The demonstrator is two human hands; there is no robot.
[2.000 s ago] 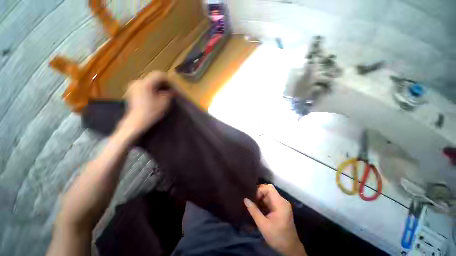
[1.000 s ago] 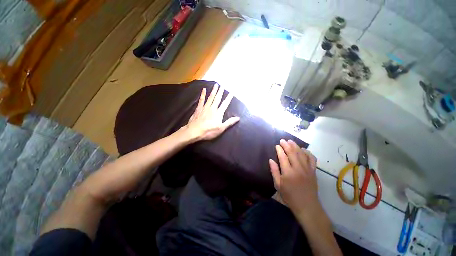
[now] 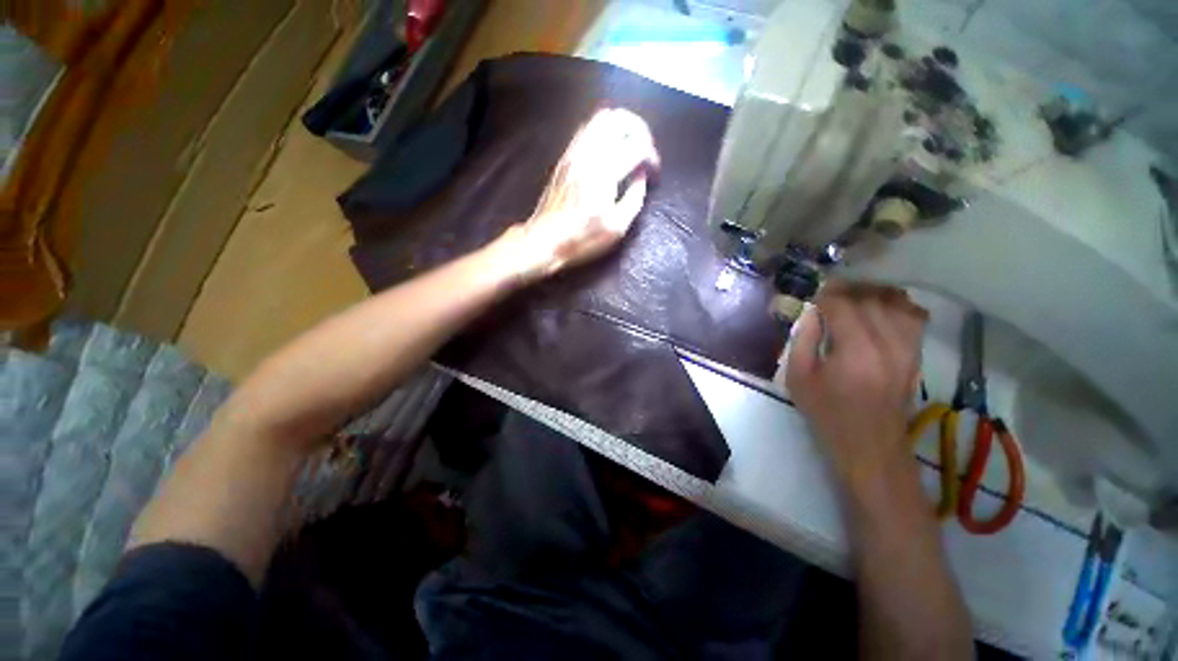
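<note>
A glossy dark brown panel lies spread over the white machine table and partly on the cardboard, its right part under the sewing machine head. The presser foot is over the panel under bright light. My left hand rests on the panel left of the presser foot, fingers curled; whether it pinches the material is unclear. My right hand is blurred, fingers bent, right of the presser foot by the panel's right edge; its fingertips are partly hidden.
Scissors with yellow and red-orange handles lie right of my right forearm, with light blue snips further right. A grey tool tray stands on the cardboard at upper left. The table's front edge runs above my lap.
The panel has moved up and is spread flatter, now reaching under the machine head. My left hand has moved up and curled its fingers. My right hand has moved right and up beside the presser foot.
</note>
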